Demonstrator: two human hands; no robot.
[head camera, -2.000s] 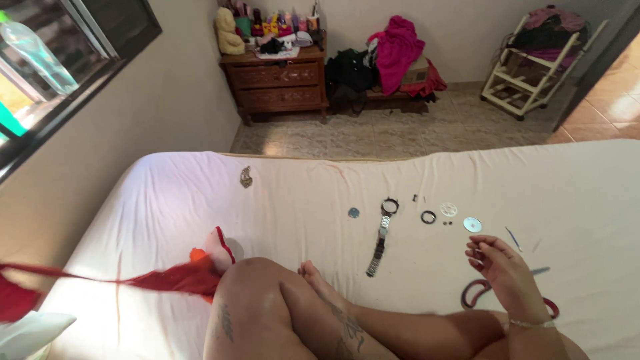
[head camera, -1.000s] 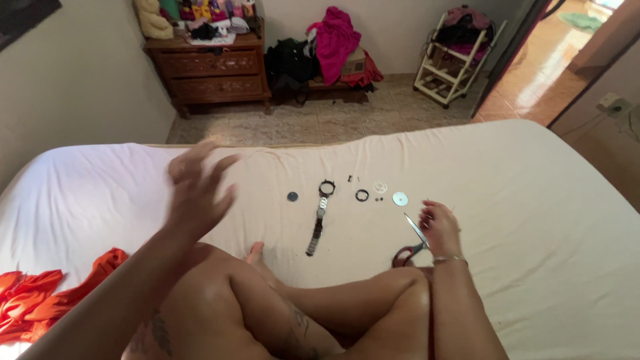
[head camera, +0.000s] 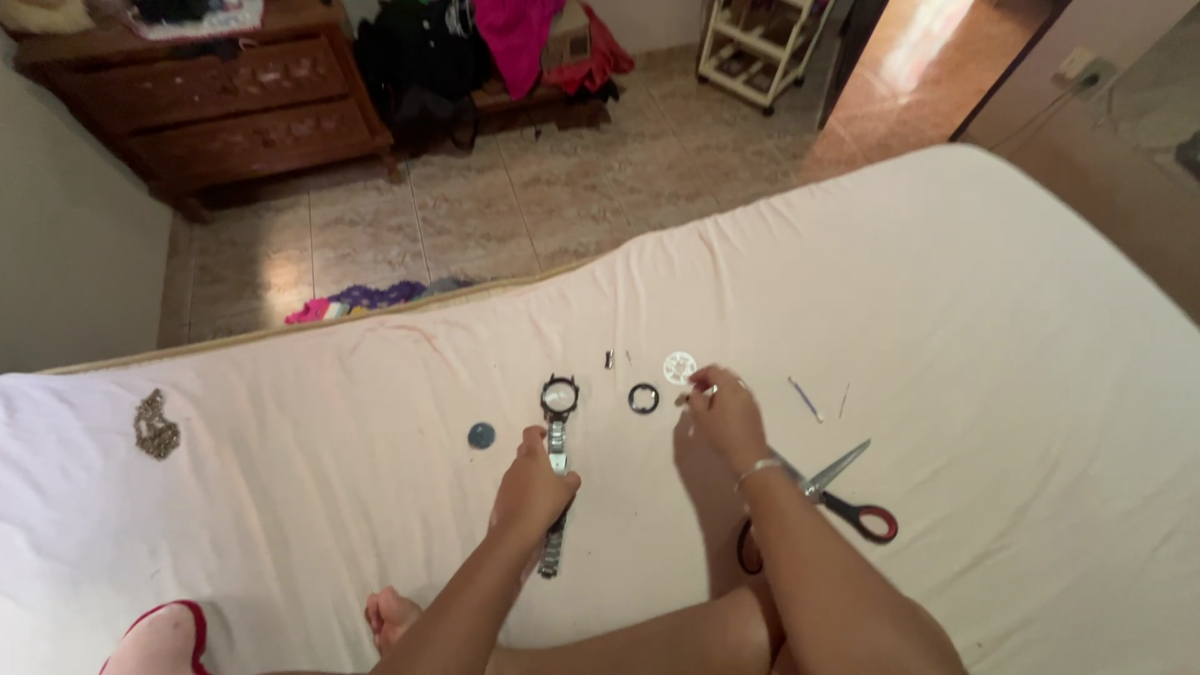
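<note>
My left hand (head camera: 536, 483) is on the metal bracelet of a wristwatch case (head camera: 560, 397), fingers around the band; whether it grips is not plain. My right hand (head camera: 727, 412) has its fingertips together beside a white plastic ring (head camera: 680, 368); something small and pale shows at the fingers. Between the hands lie a black ring (head camera: 643, 398) and a small dark metal part (head camera: 609, 359). A dark round disc (head camera: 481, 435) lies left of the watch. Scissors (head camera: 816, 487) lie with parted blades beside my right forearm, partly hidden by it. A thin blue-and-white stick (head camera: 805, 399) lies beyond them.
A metal chain (head camera: 157, 425) lies on the bed sheet (head camera: 328, 469) at the left. Red-edged cloth (head camera: 159, 642) is at the lower left. My crossed legs are at the near side. Past the bed's edge stand a wooden dresser (head camera: 234, 94) and a white rack (head camera: 755, 56).
My left hand, raised over the bed's left side a second ago, is now down at the watch bracelet. My right hand has moved from beside the scissors to the small parts.
</note>
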